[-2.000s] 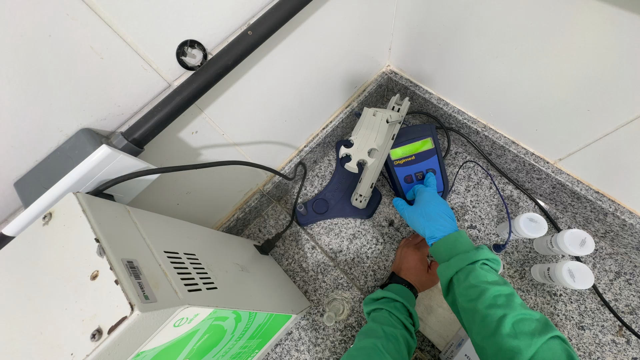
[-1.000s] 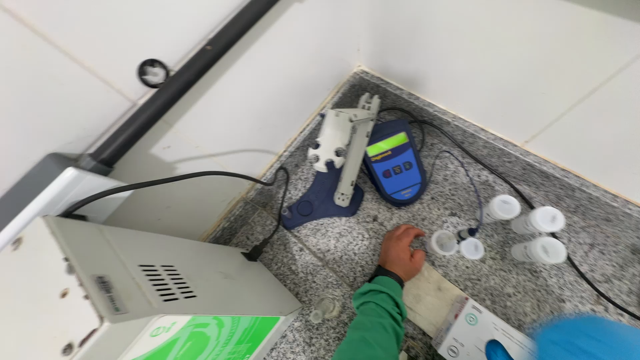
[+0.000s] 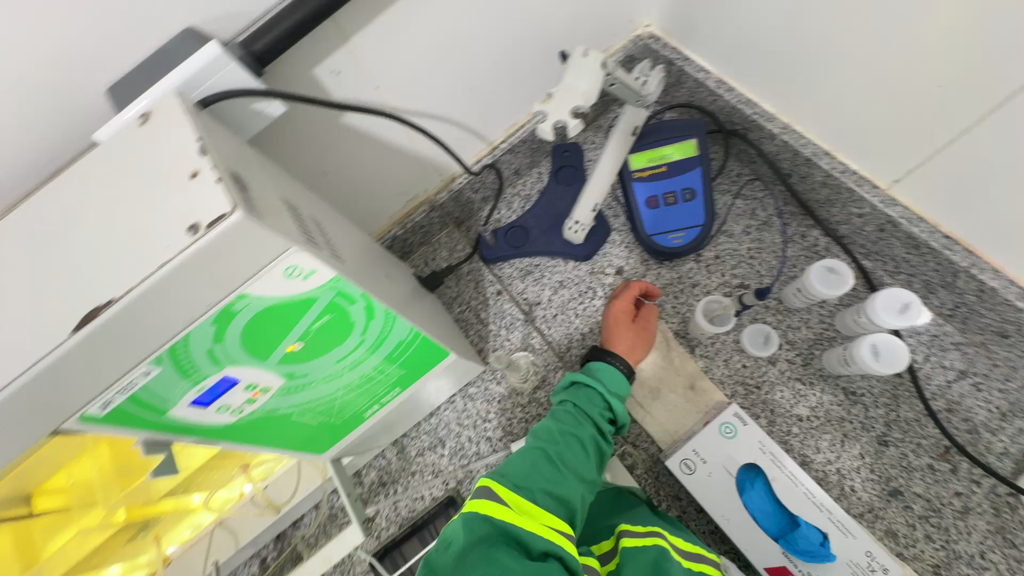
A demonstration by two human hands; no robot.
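Note:
My left hand (image 3: 630, 324), bare with a black wristband, rests on the granite counter by a pale cloth (image 3: 676, 388). Its fingers are partly curled; whether they hold anything small is unclear. My right hand is outside the view. Beyond my left hand lies a blue handheld meter (image 3: 672, 192) with a lit green display. Its cable runs to a probe (image 3: 750, 300), whose tip is at an open white plastic cup (image 3: 712, 316). A round white lid (image 3: 759, 340) lies beside the cup. Several capped white containers (image 3: 870, 310) stand to the right.
A blue stand base (image 3: 544, 216) with a jointed grey arm (image 3: 606, 176) stands in the corner. The grey instrument (image 3: 280, 344) with a green panel fills the left. A glass vessel (image 3: 520, 370), an open glove box (image 3: 788, 496) and black cables (image 3: 808, 212) lie around my left arm.
My blue-gloved right hand was on the meter, then a blue blur showed at the lower right; now it is out of view. My left hand stays near the cloth. The view has shifted.

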